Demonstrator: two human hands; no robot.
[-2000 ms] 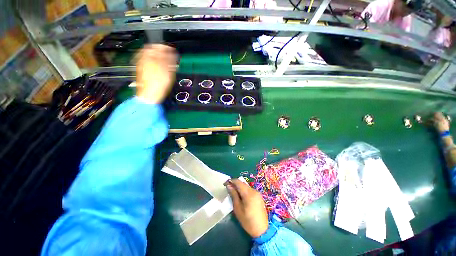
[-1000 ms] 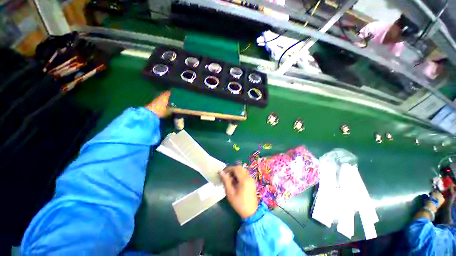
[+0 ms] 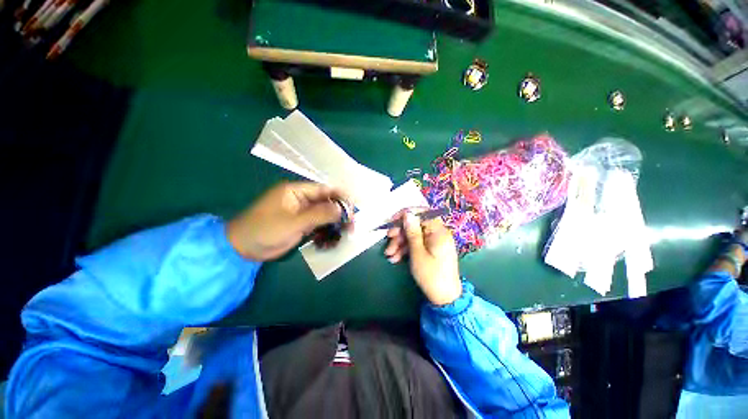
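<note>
My left hand (image 3: 283, 219) holds a small round unit (image 3: 340, 214) with a dark rim between thumb and fingers, over the off-white strips. The unit is partly hidden by the fingers and blurred. My right hand (image 3: 428, 255) pinches a thin dark tool (image 3: 431, 214), which looks like tweezers, beside the unit. The off-white strips (image 3: 316, 147) lie fanned and crossed on the green bench, under and behind both hands.
A clear bag of pink-red coloured pieces (image 3: 525, 182) lies right of my hands, with loose pieces spilling. Beyond is a bag of white strips (image 3: 603, 217). A raised stand (image 3: 344, 59) bears a black tray (image 3: 472, 20). Round units (image 3: 530, 87) stand spaced along the bench. Another person's arm (image 3: 722, 274) is far right.
The view has tilted down. My left hand has come from beside the stand to the strips, now with a round unit in it. The right hand's thin tool now shows beside the unit.
</note>
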